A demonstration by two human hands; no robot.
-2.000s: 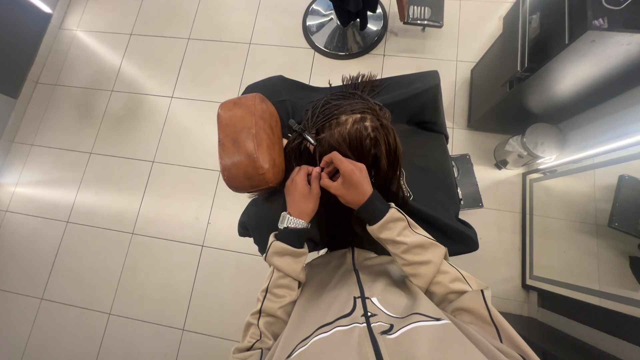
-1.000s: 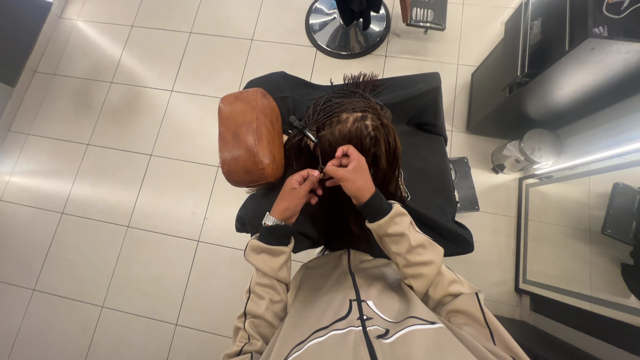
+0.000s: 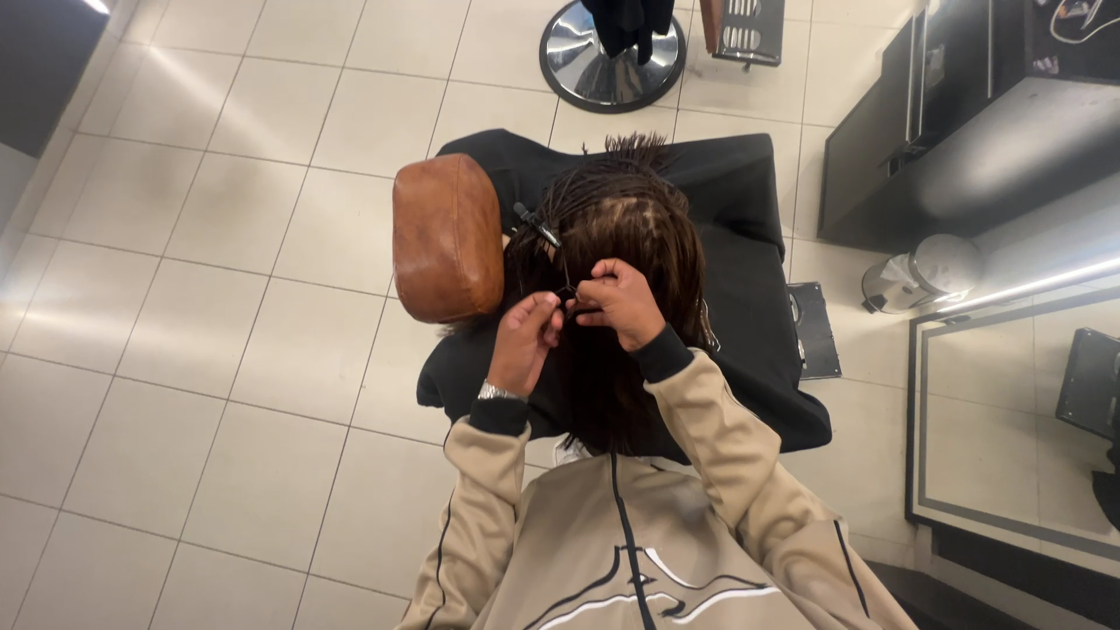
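A seated person's head of dark brown hair (image 3: 626,236) is below me, seen from above, with thin twists or braids at the front and loose hair hanging at the back. My left hand (image 3: 528,341) pinches a thin strand of hair between thumb and fingers. Just to its right, my right hand (image 3: 619,304) grips strands of the same section, its fingertips almost touching the left ones. A dark hair clip (image 3: 536,225) holds hair above my left hand. The black cape (image 3: 744,289) covers the person's shoulders and lap.
A brown leather headrest or cushion (image 3: 448,238) stands left of the head. Ahead are a round chrome chair base (image 3: 612,61) and a metal footrest (image 3: 750,31). To the right are a black cabinet (image 3: 910,131), a metal bin (image 3: 927,273) and a framed mirror (image 3: 980,411).
Both hands stay at the same section of hair, with small shifts of the fingers. The clip and the cushion have not plainly moved on the chair.
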